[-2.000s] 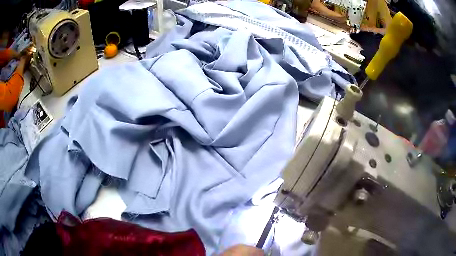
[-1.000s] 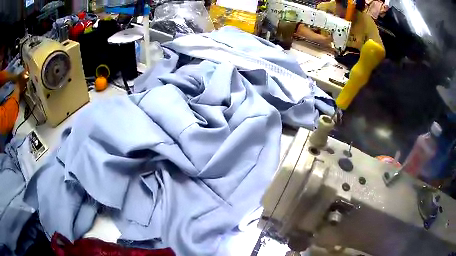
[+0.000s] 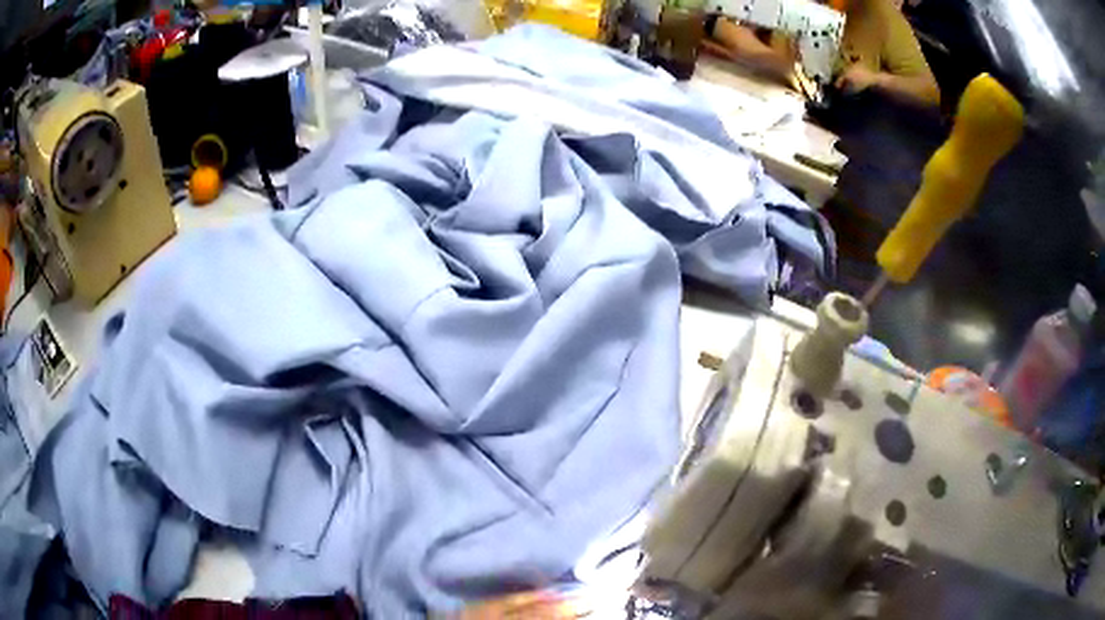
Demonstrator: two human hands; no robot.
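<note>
Light blue-grey garment fabric (image 3: 400,327) lies in a large crumpled heap left of the sewing machine, its lower part reaching the machine's left end. The cream machine arm (image 3: 969,484) runs to the lower right; its needle area is mostly cut off by the bottom edge, with bright light beside it. My left hand (image 3: 521,604) shows only as a blurred strip at the bottom edge, at the cloth; its grip is hidden. A dark red sleeve protector (image 3: 242,609) shows left of it. My right hand is out of the picture.
A yellow-handled screwdriver (image 3: 951,182) stands at the arm's left end. A small cream machine (image 3: 97,182) is at far left. A pink bottle (image 3: 1042,363) and an orange lid (image 3: 967,390) are behind the arm. A person (image 3: 891,55) sits opposite at another machine.
The view has shifted, and the machine's needle area has dropped mostly out of the picture. Less of the red sleeve shows than at first. The cloth heap keeps its shape.
</note>
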